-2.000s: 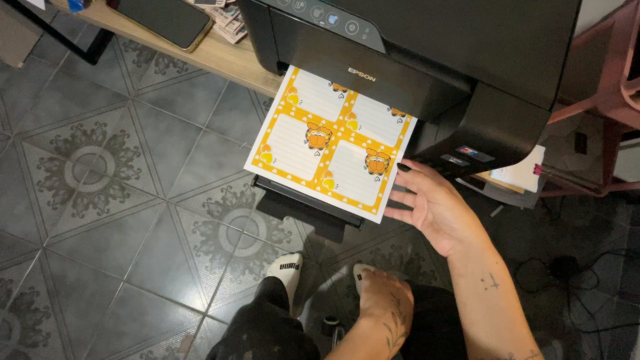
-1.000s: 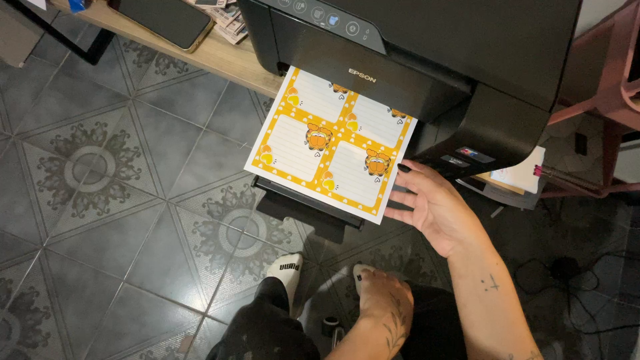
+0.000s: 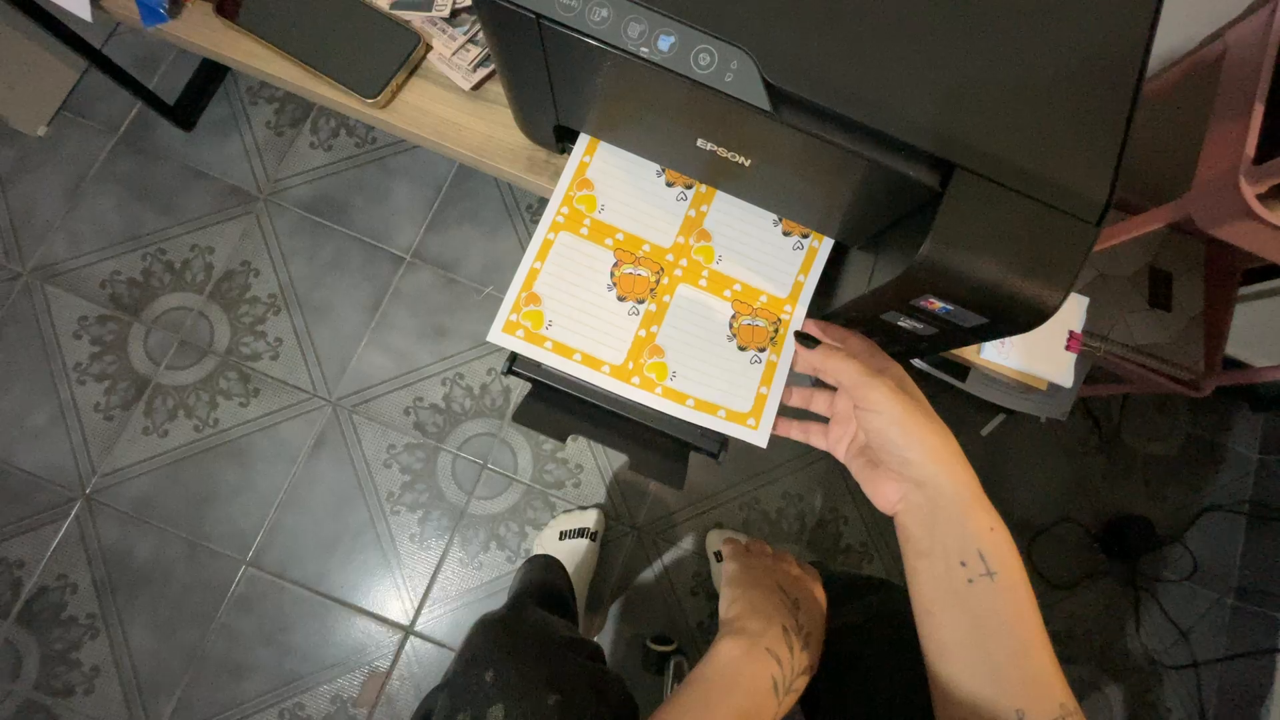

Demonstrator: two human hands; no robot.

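A printed sheet with orange borders, lined boxes and cartoon cats [image 3: 590, 300] sticks out of the front slot of a black Epson printer [image 3: 960, 110], above its extended output tray [image 3: 620, 405]. My right hand [image 3: 860, 400] is at the sheet's right edge, thumb near the edge and the other fingers partly behind it; whether it grips the paper is unclear. Low in the view, my left hand [image 3: 770, 600] hangs over my right foot, back of the hand up. Its fingertips are hidden, and nothing shows in it.
A phone [image 3: 330, 45] and small printed papers [image 3: 460, 45] lie on a wooden shelf [image 3: 480, 125] at the upper left. Right of the printer are a pink frame [image 3: 1215, 215] and stacked papers [image 3: 1040, 350]. Dark cables [image 3: 1125, 540] lie on the tiled floor at the lower right.
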